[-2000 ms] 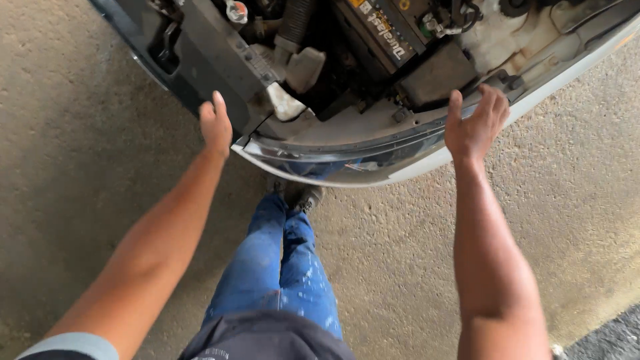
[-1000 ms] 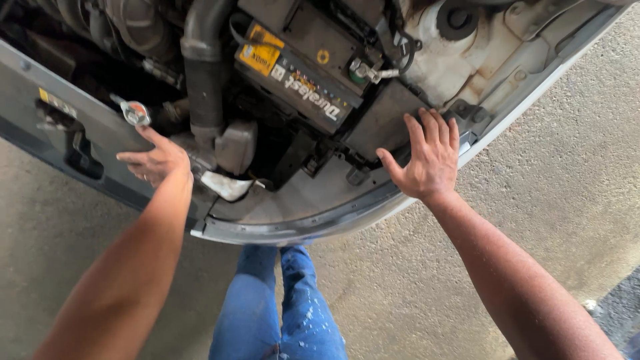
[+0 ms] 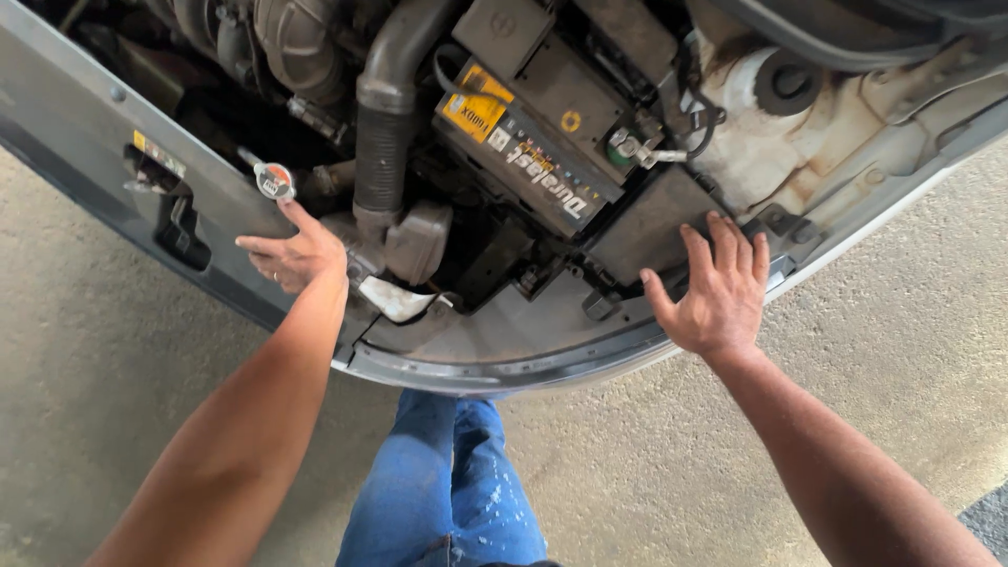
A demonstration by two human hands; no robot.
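My left hand [image 3: 298, 250] rests with its fingers apart over the grey front panel of a car's engine bay, one fingertip at the edge of the metal radiator cap [image 3: 275, 181]. Just right of that wrist lies a white plastic piece, probably a reservoir neck [image 3: 396, 299]. My right hand [image 3: 718, 293] is spread on the front corner, its fingertips on the black plastic box cover [image 3: 657, 224] beside the Duralast car battery [image 3: 528, 150]. Neither hand holds anything. A clamp [image 3: 630, 148] with green on it sits on the battery terminal.
A ribbed air intake hose [image 3: 382, 150] runs down left of the battery. The hood latch opening [image 3: 181, 228] is in the front panel. At the right is a strut mount [image 3: 787, 83]. The curved bumper edge [image 3: 488, 378] lies above my jeans-clad legs, over a concrete floor [image 3: 890, 331].
Both hands have come forward from the car's front edge onto the engine bay parts. Since a second ago they have stayed nearly in place. The view has moved closer over the engine bay.
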